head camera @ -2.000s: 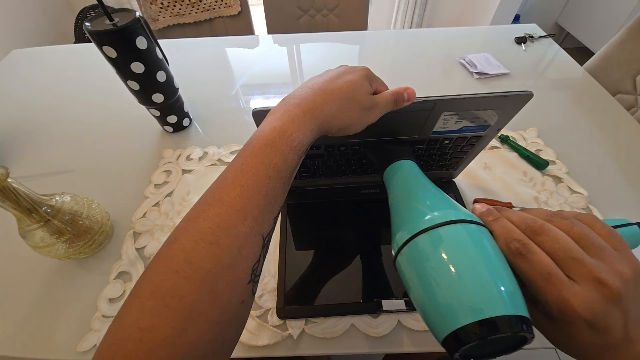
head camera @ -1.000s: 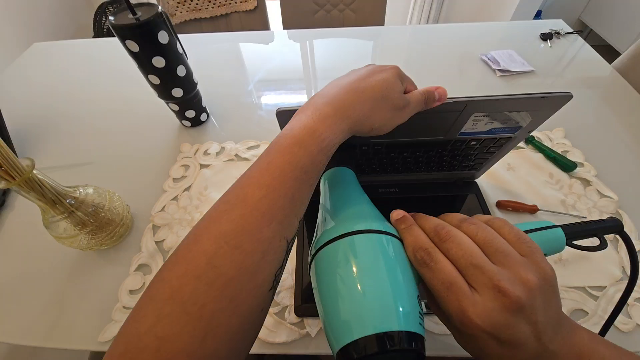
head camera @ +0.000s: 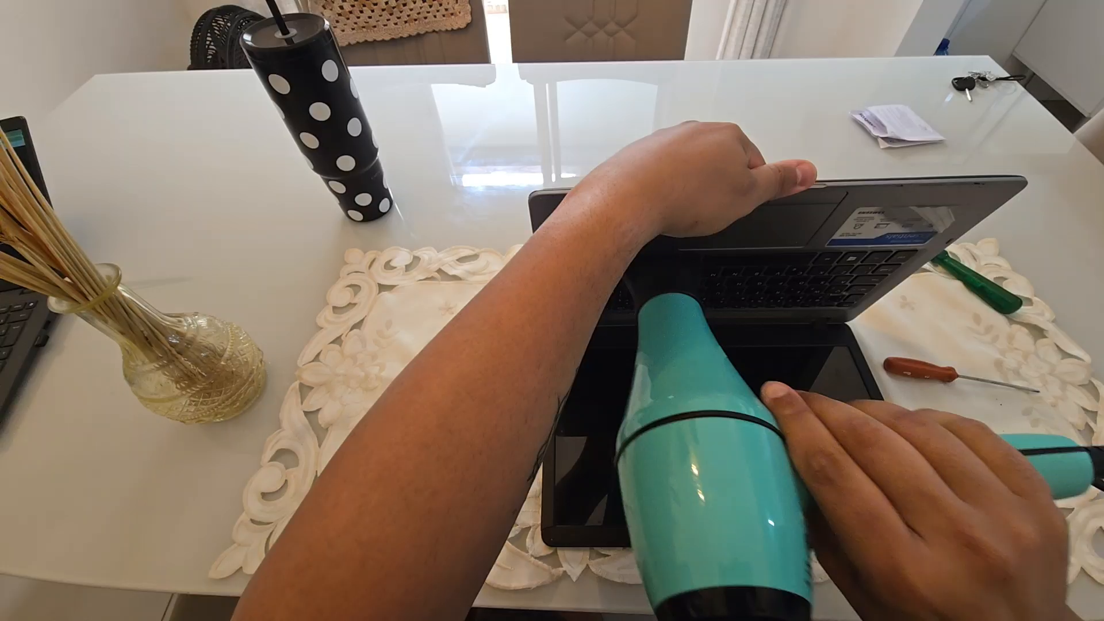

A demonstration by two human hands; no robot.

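Note:
A laptop (head camera: 931, 233) rests on a cream cutwork placemat (head camera: 371, 336), its screen half lying flat and its keyboard half raised and tilted. My left hand (head camera: 703, 177) grips the top edge of the raised half, thumb along the rim. With my right hand (head camera: 931, 492) I hold a turquoise hair dryer (head camera: 711, 483), its black nozzle pointed at the keyboard near the hinge. My left forearm hides part of the laptop. A screwdriver with a brown handle (head camera: 921, 370) lies on the mat at the right, and a green-handled tool (head camera: 979, 283) lies behind it.
At the left stand a glass vase (head camera: 194, 371) with dry sticks and a black polka-dot tumbler (head camera: 319, 112) with a straw. Another laptop (head camera: 21, 336) shows at the left edge. Folded paper (head camera: 897, 125) and keys (head camera: 964, 84) lie at the back right.
The hair dryer first moved left along the keyboard, then back somewhat to the right. My left hand still holds the laptop's raised edge. The view has shifted left.

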